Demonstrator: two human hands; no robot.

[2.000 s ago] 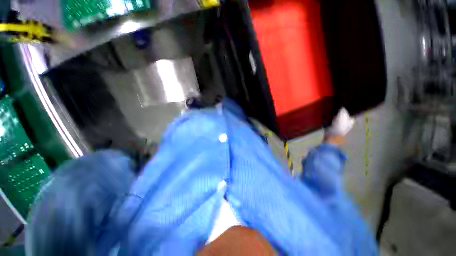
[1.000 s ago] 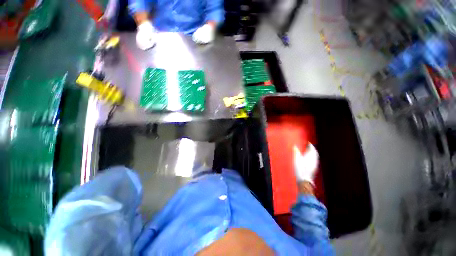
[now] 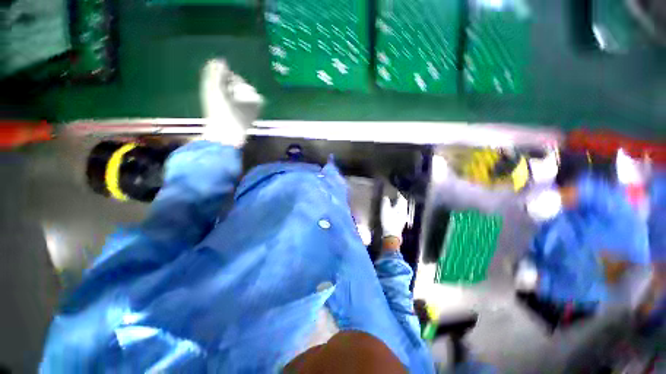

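My left hand, in a white glove, is over the near edge of the green conveyor belt. Its fingers look bunched; blur hides whether it holds anything. My right hand, also gloved in white, is low beside my body at the right, with nothing seen in it. Green circuit boards lie in a row on the belt, ahead and to the right of my left hand. No hand touches them.
A pale metal rail edges the belt. A black cylinder with a yellow band is at the left. Another green board is on the bench at the right. People in blue smocks are at the far right, near yellow-black taped parts.
The view has turned left to face the belt. My left hand has come into view over it. My right hand is out of the bin with the red sheet, which is no longer in view.
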